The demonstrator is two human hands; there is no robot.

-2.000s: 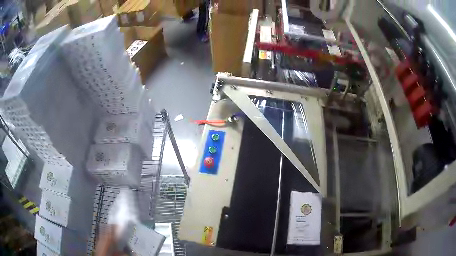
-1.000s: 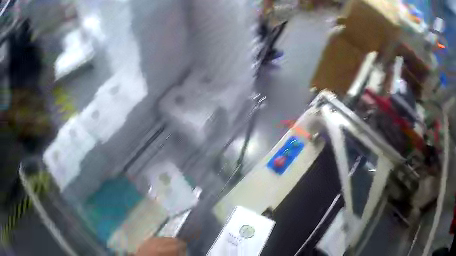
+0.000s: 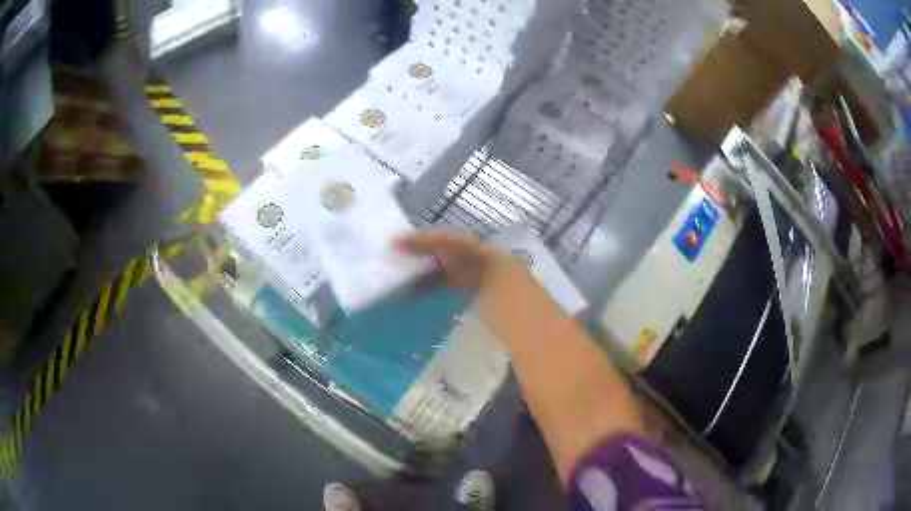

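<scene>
My right hand, bare, reaches in from the lower right in a purple patterned sleeve. Its fingers grip the right edge of a white product box with a round logo, slightly blurred. The box is over the near end of the wire cart, overlapping a row of like boxes. Whether it touches them I cannot tell. A teal and beige liner sheet lies below it. Another white box is partly hidden behind my forearm. My left hand is not in view.
Tall box stacks stand at the cart's far side. The cart's curved tube handle is nearest me. The cream machine frame, blue control panel and black belt are at right. Hazard tape marks the floor at left.
The view has swung left, from the machine to the cart. My right arm now reaches across the cart and holds a box. The box seen near the machine's front edge is no longer in view there.
</scene>
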